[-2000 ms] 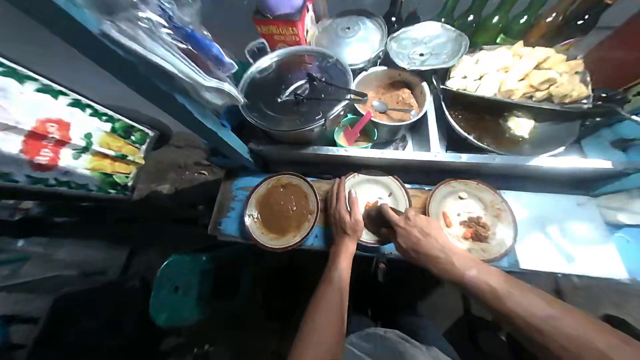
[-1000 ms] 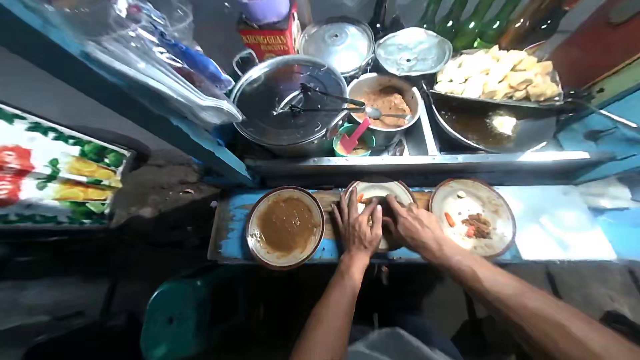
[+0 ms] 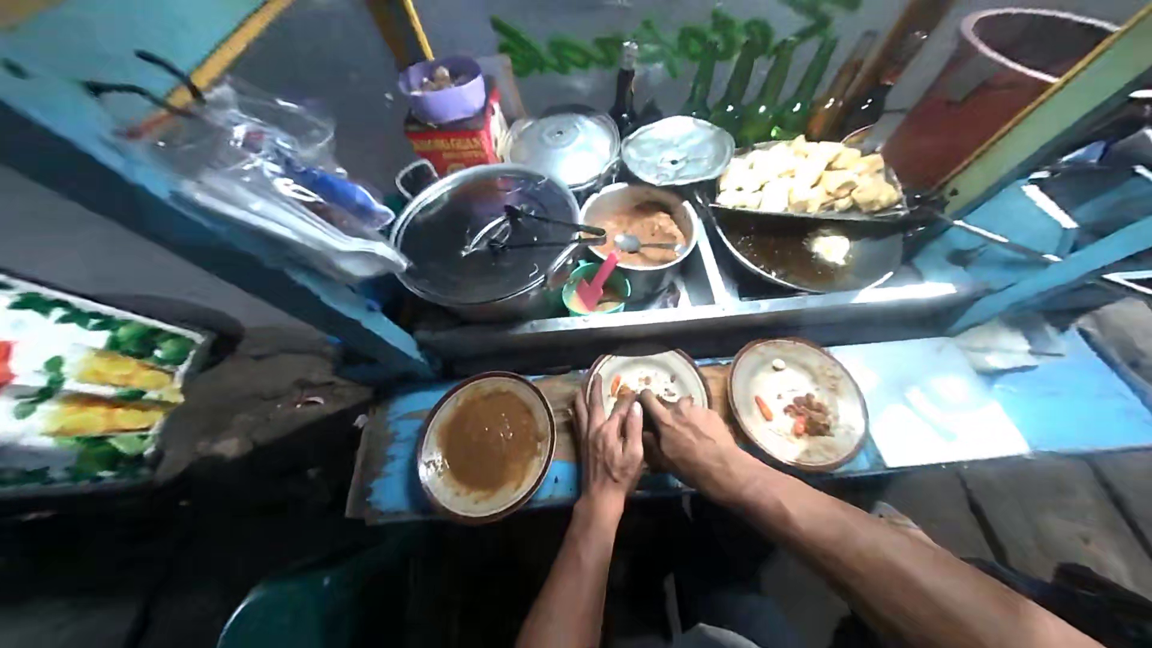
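Observation:
The middle plate [image 3: 693,382] bears small bits of red chili and other food. My left hand [image 3: 614,443] lies over its near left part, fingers stretched forward. My right hand [image 3: 688,436] is bent over its near edge, fingers pointing down; a dark thing shows under it, possibly a pestle, mostly hidden. Left of my hands a brown-rimmed plate [image 3: 489,443] holds brown sauce. To the right, another brown-rimmed plate [image 3: 796,403] holds orange-red chilies, a pale clove-like piece and a dark brown paste.
Behind the blue plank [image 3: 396,450] runs a metal counter edge [image 3: 648,317]. On it stand a large lidded pot [image 3: 486,238] with tongs, a pot of pinkish-brown paste [image 3: 641,229], a green cup [image 3: 598,290] and an oil pan [image 3: 810,256] below fried pieces [image 3: 805,175]. Plastic bags [image 3: 297,189] hang left.
The view has tilted upward. My left hand has shifted from the plate's left edge to over its near part, and more of the plate's food shows than one second ago.

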